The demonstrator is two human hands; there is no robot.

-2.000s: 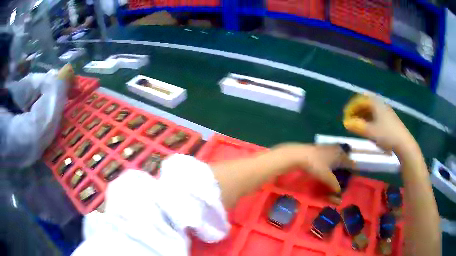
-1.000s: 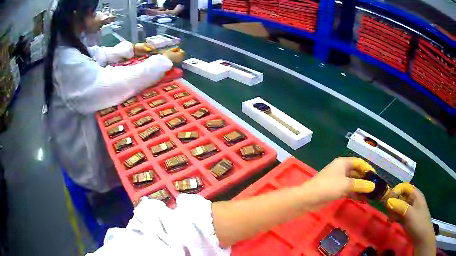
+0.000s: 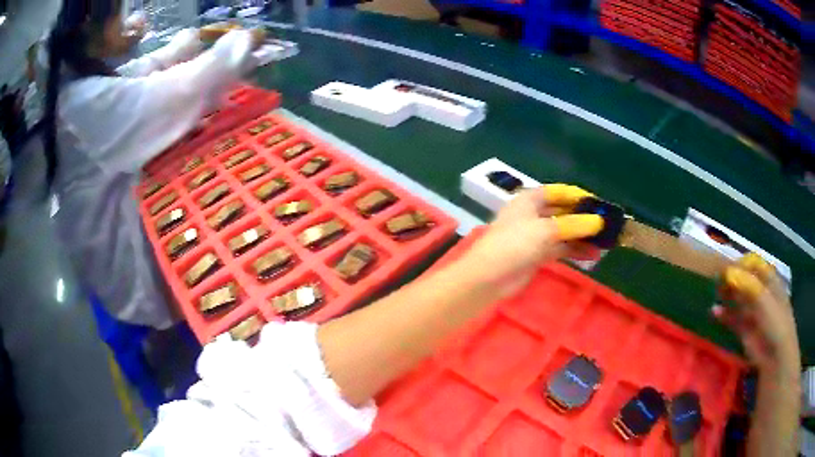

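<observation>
My left hand (image 3: 545,219), with yellow finger cots, grips the dark head of a smartwatch (image 3: 604,223). My right hand (image 3: 755,299) holds the far end of its gold-brown metal band (image 3: 670,246). The band is stretched out between my hands, above the tray's far edge. Below is the red-orange watch tray (image 3: 500,357) with square pockets, several of them empty. Three watches with small lit text lie in it: one with a grey face (image 3: 573,382) and two darker ones (image 3: 640,412) near the right side.
A neighbouring red tray (image 3: 438,234) holds folded gold-brown bands. White boxes (image 3: 365,105) lie on the green conveyor belt (image 3: 572,143); one box (image 3: 483,185) is just behind my left hand, another (image 3: 776,268) behind my right. A person in a white smock (image 3: 116,116) works at the left. Blue racks hold red trays.
My hands have moved apart, and the watch band, earlier bunched between them, is now stretched out. The view has shifted. The co-worker's arms have moved.
</observation>
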